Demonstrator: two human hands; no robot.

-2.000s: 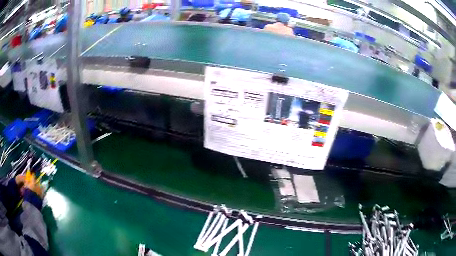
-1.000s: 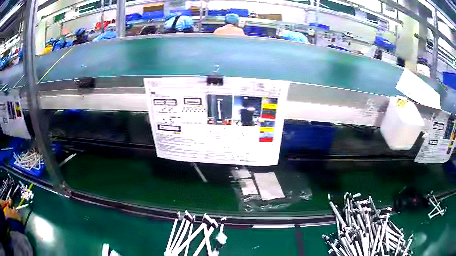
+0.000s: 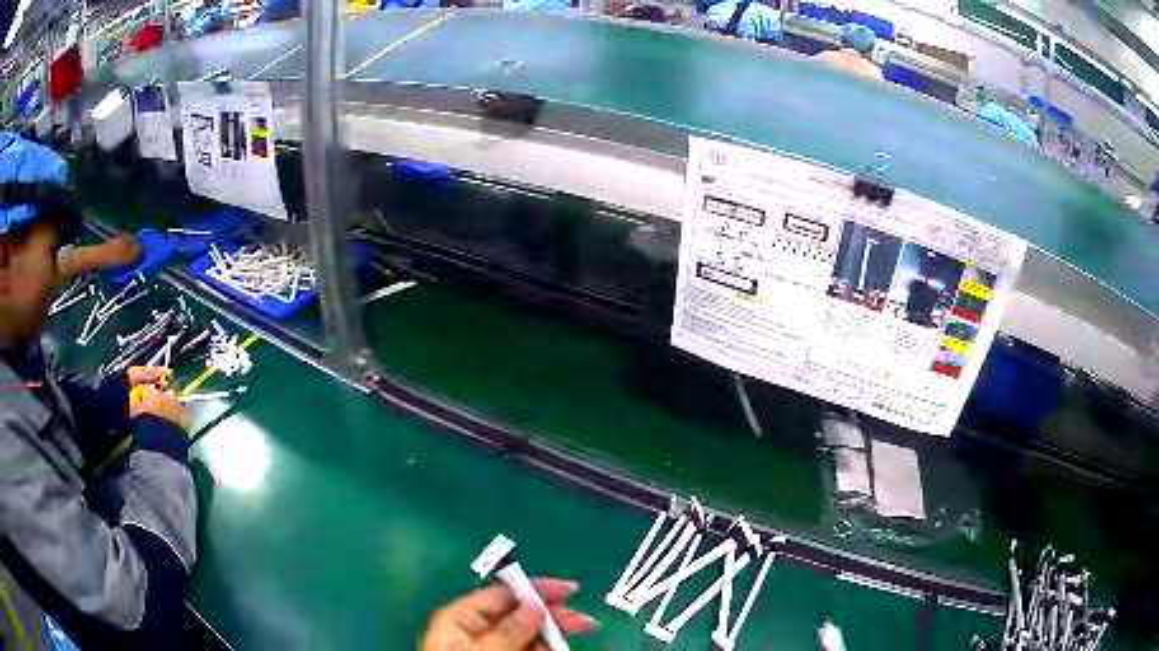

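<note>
My left hand (image 3: 502,623) is at the bottom edge, left of centre, partly cut off. Its thumb and fingers grip a white cable assembly (image 3: 524,588), tilted, with a white block and a dark band at its upper end; the lower end is out of frame. A few similar white cables (image 3: 693,572) lie fanned and crossed on the green mat by the rail, right of my hand. A small white piece (image 3: 830,635) shows at the bottom edge, too cut off to identify. My right hand is not in view.
A cable pile (image 3: 1052,608) is at the lower right. A dark rail (image 3: 508,439) crosses behind the mat. Behind it are a hanging instruction sheet (image 3: 839,286) and a clear bag (image 3: 896,490). A person (image 3: 89,471) works at left, near a post (image 3: 333,191) and blue tray (image 3: 261,301).
The view has turned left, so the bench things sit further right and the neighbouring person shows more. My left hand has come into view holding a cable assembly.
</note>
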